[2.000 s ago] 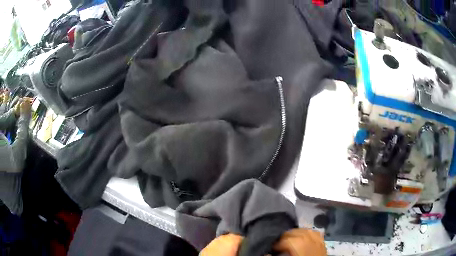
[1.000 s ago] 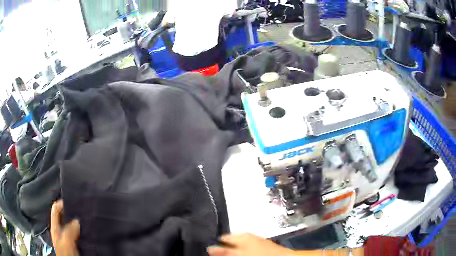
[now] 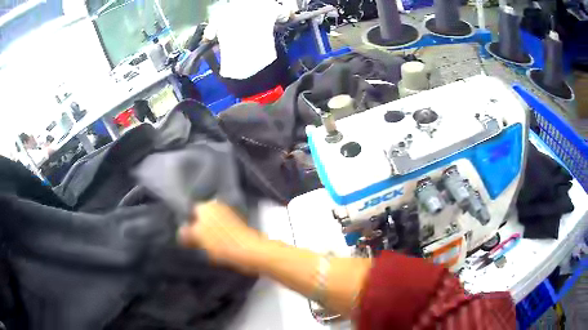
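A large dark grey garment (image 3: 77,258) is heaped over the left of the white table and spills toward the lower left. My right hand (image 3: 216,225), its forearm coming in from the lower right in a dark red sleeve, is closed on the grey cloth and blurred. A lighter grey part of the cloth (image 3: 193,171) stands up just above the hand. My left hand is not visible. The white and blue overlock machine (image 3: 419,155) stands right of the cloth, with my forearm passing in front of its lower left.
Pink and blue thread snips (image 3: 503,248) and black cut pieces (image 3: 545,193) lie right of the machine. Dark thread cones (image 3: 445,18) stand behind it. A blue basket (image 3: 554,126) is at the right. A person in a white top (image 3: 246,42) is at the back.
My right hand has moved up and left across the table onto the grey cloth. The cloth has shifted and its zipper no longer shows. My left hand has gone out of view.
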